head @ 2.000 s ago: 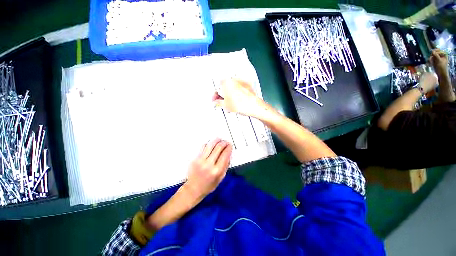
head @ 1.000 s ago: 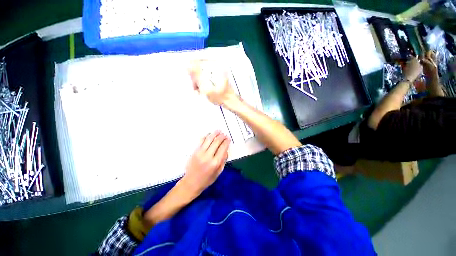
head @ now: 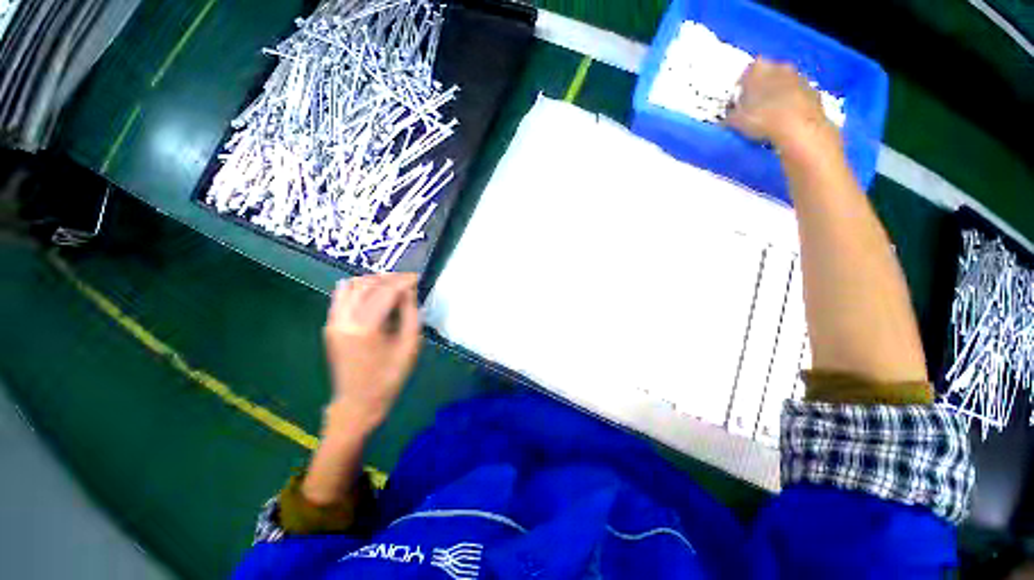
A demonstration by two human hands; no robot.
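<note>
My right hand [head: 779,108] reaches into the blue parts bin [head: 762,170], over a heap of small white plastic caps [head: 697,70]. Its fingertips are blurred among the caps, so I cannot tell whether they hold one. My left hand [head: 372,340] is at the near edge of the left parts tray [head: 474,108], beside the ends of the heaped shafts [head: 340,147]. Its fingers are curled, and I cannot tell whether they hold a shaft. The white packing sheet [head: 590,261] lies between the trays, with a few dark parallel lines of laid shafts [head: 748,340] at its right side.
The right parts tray [head: 998,453] with more shafts [head: 992,323] is cut off at the right edge. A stack of grey layered sheets [head: 57,57] is at the far upper left. The dark green bench top [head: 170,136] has white and yellow line markings.
The view has swung to the left. My right hand has gone from the sheet into the blue bin. My left hand has left the sheet's near edge for the left tray's near edge.
</note>
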